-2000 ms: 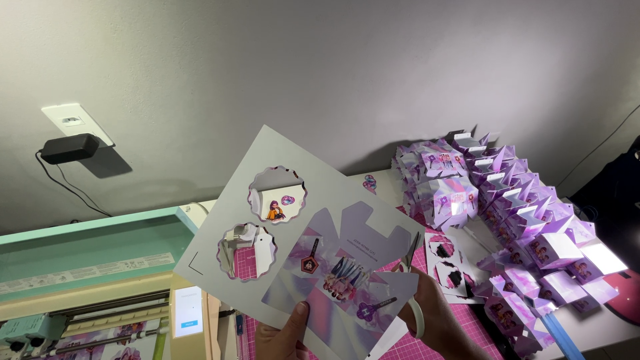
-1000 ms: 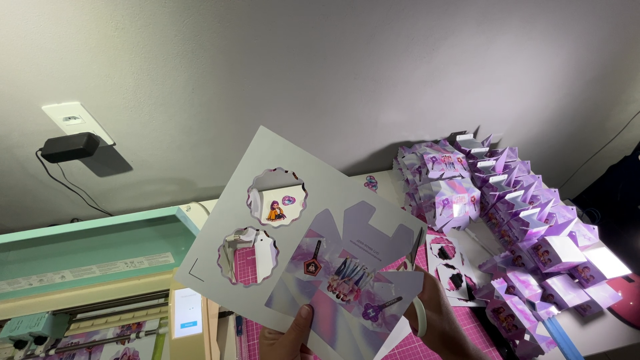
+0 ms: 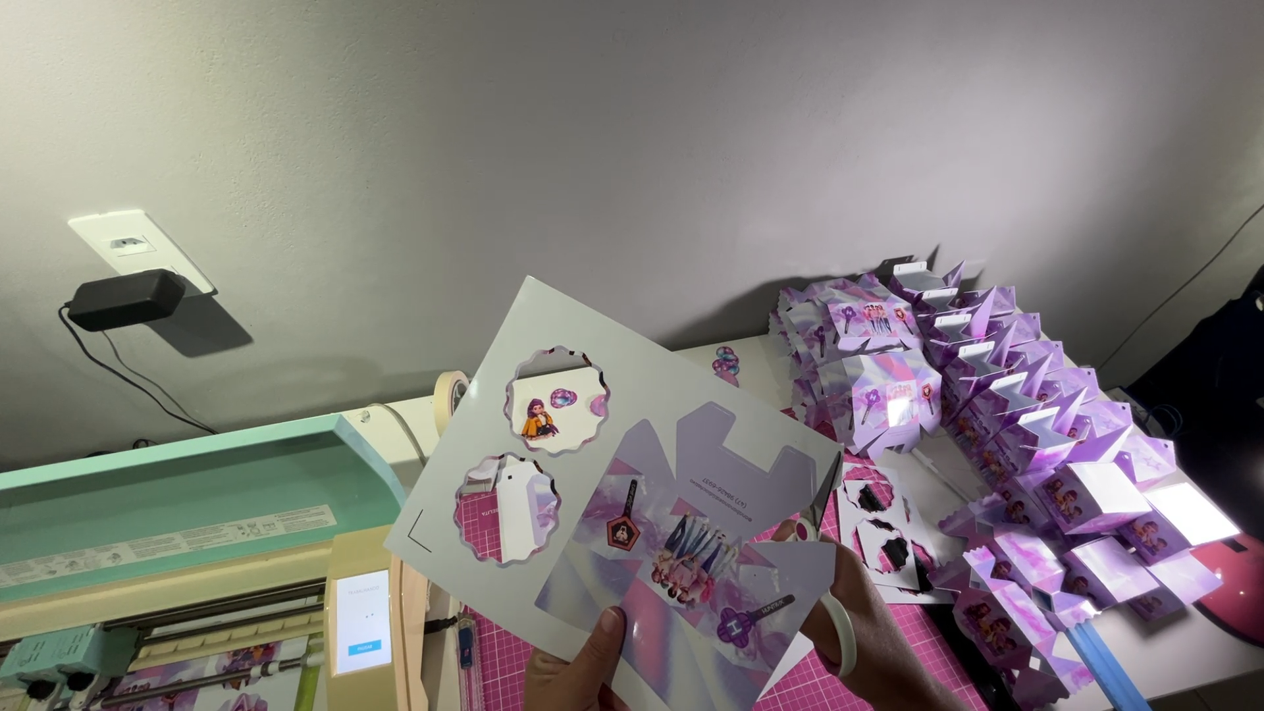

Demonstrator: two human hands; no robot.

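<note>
A white printed cardstock sheet (image 3: 632, 395) with two scalloped round cutouts is raised over the pink cutting mat (image 3: 494, 652). On it is a purple box template (image 3: 632, 583) with printed figures. My left hand (image 3: 583, 667) grips the sheet's lower edge, thumb on top. At the sheet's right edge, my right hand (image 3: 859, 612) holds scissors with white handles (image 3: 841, 632). The blades point up along the sheet's edge near the template's flaps and are partly hidden.
A teal and cream cutting machine (image 3: 188, 494) with a lit screen stands at left. Assembled purple paper boxes (image 3: 1096, 504) and stacked purple packets (image 3: 879, 385) fill the right. Cutout scrap sheets (image 3: 884, 533) lie beside the mat. A black power adapter (image 3: 126, 299) is in the wall outlet.
Near my right hand, the template's lower right part now stands apart from the sheet's edge more than before. My hands have stayed in nearly the same place.
</note>
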